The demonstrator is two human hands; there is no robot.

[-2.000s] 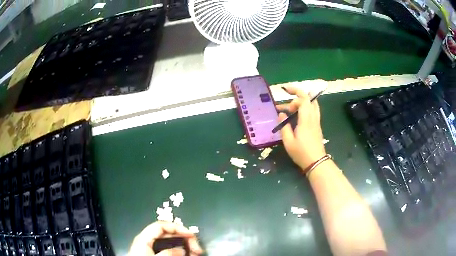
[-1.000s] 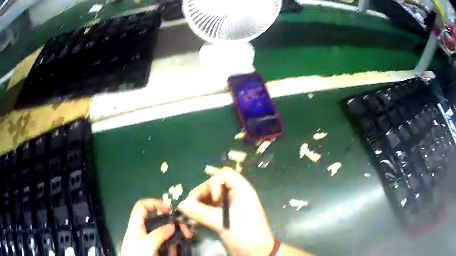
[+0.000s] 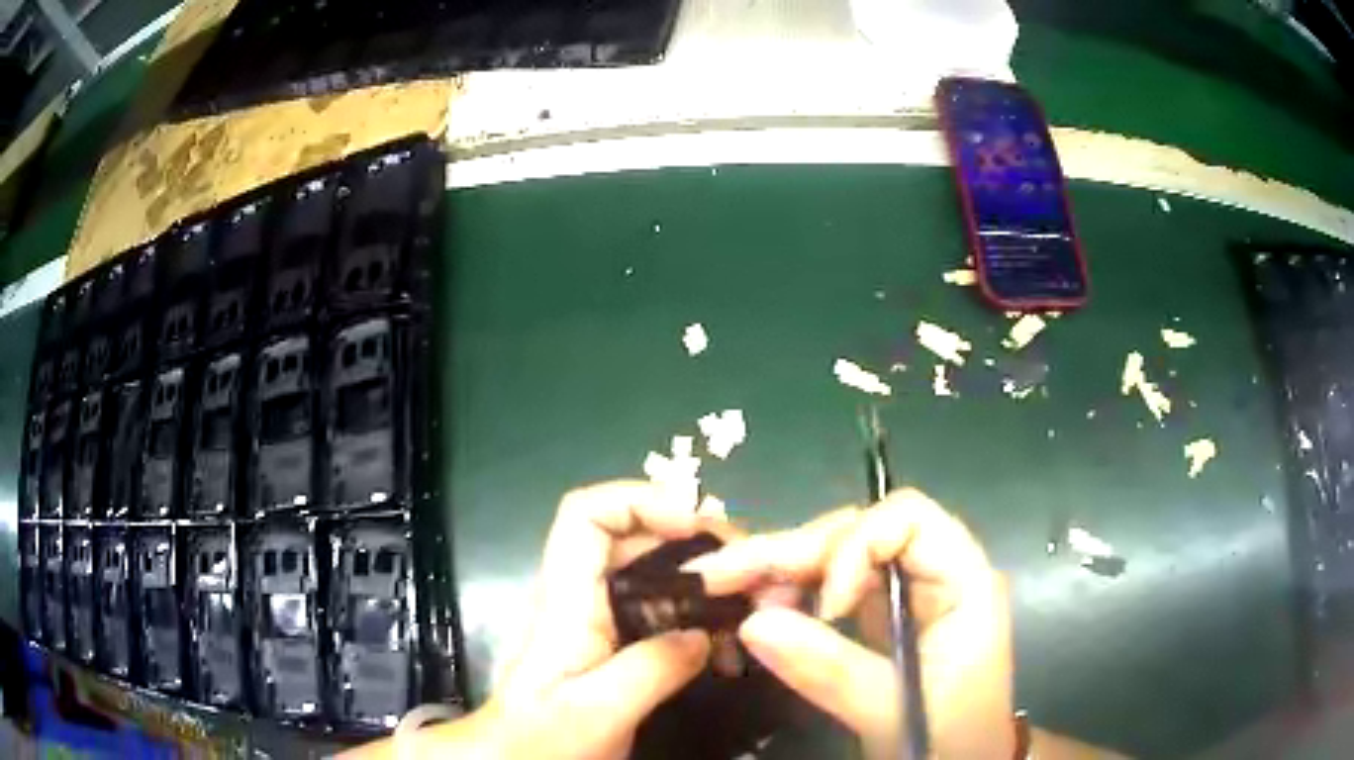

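Observation:
A black phone housing (image 3: 665, 588) is held low between both hands, blurred, its lower part running towards the bottom edge. My left hand (image 3: 602, 639) grips its left side, with fingers behind and thumb on the front. My right hand (image 3: 906, 609) has fingertips and thumb on the housing's right side. It also keeps the tweezers (image 3: 895, 594) between its fingers, the tip pointing away from me over the green surface. A blister tray of housings (image 3: 238, 431) is at the left, its pockets filled with black shells.
A smartphone (image 3: 1013, 193) with a lit screen lies against the white ledge (image 3: 698, 153). Pale liner scraps (image 3: 723, 432) are scattered beyond and right of my hands. A far tray (image 3: 431, 45) is at upper left, a second blister tray (image 3: 1314, 446) at the right edge, a white fan base (image 3: 936, 30) behind the smartphone.
My right hand has come back from the smartphone to the housing. The smartphone's screen went from light to dark blue. The view has swung left and down, showing more of the left tray.

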